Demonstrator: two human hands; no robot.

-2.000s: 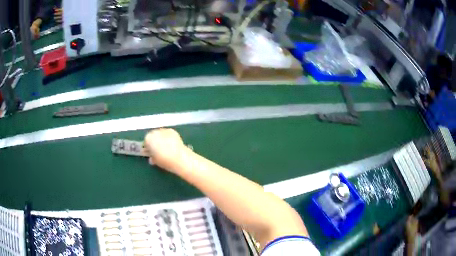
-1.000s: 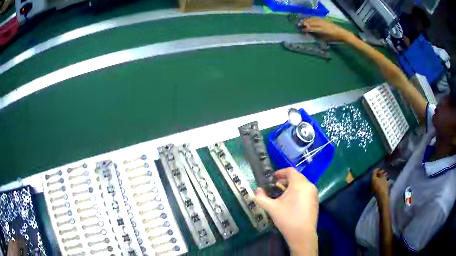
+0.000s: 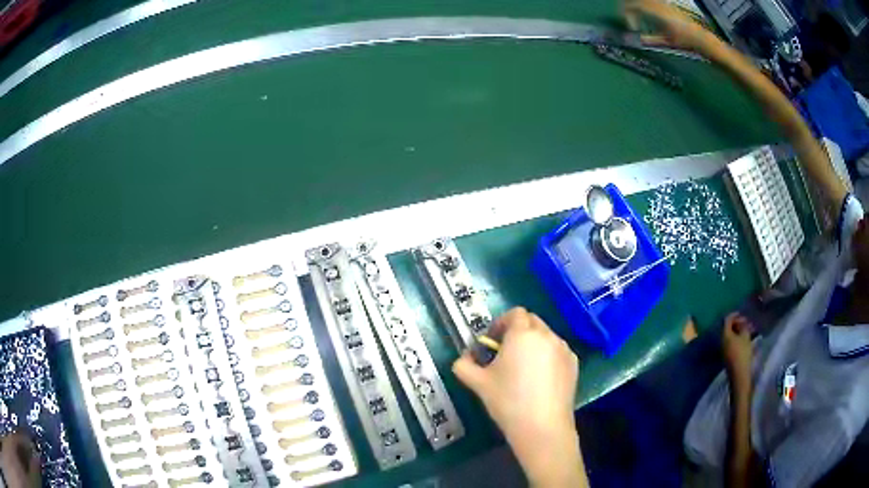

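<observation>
My right hand [image 3: 529,376] is closed around the lower part of a grey bar fixture [image 3: 458,283], with a short pale yellow piece between thumb and fingers. The hand hides the bar's lower end. Two more bar fixtures, one [image 3: 353,343] left of another [image 3: 398,334], lie close together to the left. A further bar [image 3: 211,372] lies across the white slotted tray [image 3: 200,286] with tan dumbbell-shaped slots. My left hand [image 3: 19,461], cut off by the left edge, is over the black tray of shiny rings [image 3: 36,396]; its fingertips are unclear.
A blue bin [image 3: 610,329] holds an open lidded metal pot [image 3: 615,241] and thin white rods. Small silvery parts [image 3: 694,227] lie scattered to its right, beside a white slotted tray [image 3: 765,212]. Another person's arm [image 3: 762,95] reaches over the far right, near a dark bar [image 3: 636,66].
My right hand has lowered the grey bar beside the third bar, nearer the row on the bench. The view has shifted. The other person's hand remains at the far right.
</observation>
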